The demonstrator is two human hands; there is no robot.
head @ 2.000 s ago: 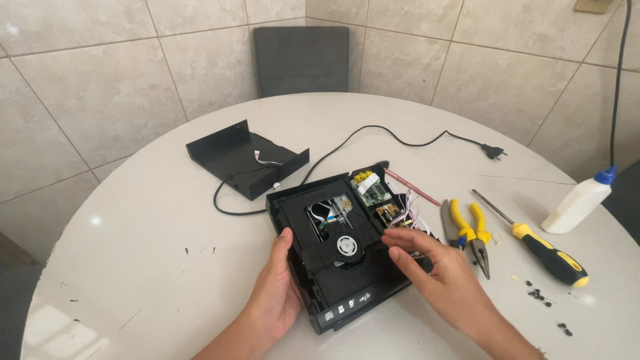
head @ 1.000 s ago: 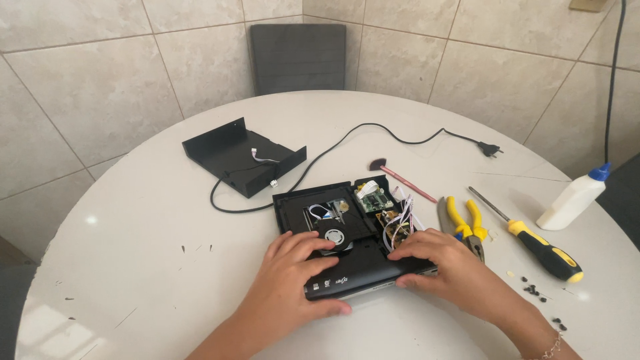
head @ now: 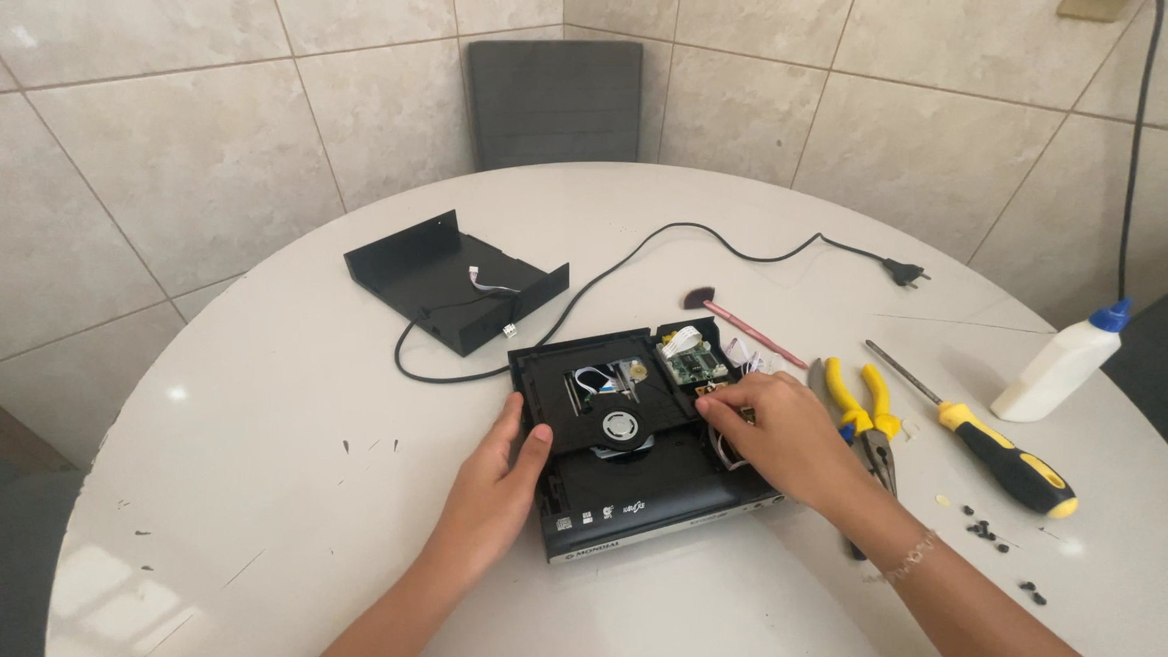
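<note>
An opened black Mondial disc player (head: 639,488) lies on the white round table, its disc drive (head: 584,374) uncovered at the left and a green circuit board (head: 695,362) at the back right. My left hand (head: 497,484) rests against the player's left side, thumb on the edge of the drive. My right hand (head: 780,433) is over the right part, fingertips pinched together by the drive's right edge, near the white wires (head: 753,358). Whether the fingertips hold anything is hidden. The black metal cover (head: 447,283) lies behind, to the left.
To the right are yellow-handled pliers (head: 862,411), a screwdriver (head: 1008,461), a white bottle with a blue cap (head: 1058,370) and several black screws (head: 983,529). A pink-handled fan brush (head: 753,333) lies behind the player. The power cord (head: 680,225) curves across the table to its plug (head: 903,272).
My left hand has moved from the front of the player back to its left side. My right hand has moved from the front right edge up beside the drive.
</note>
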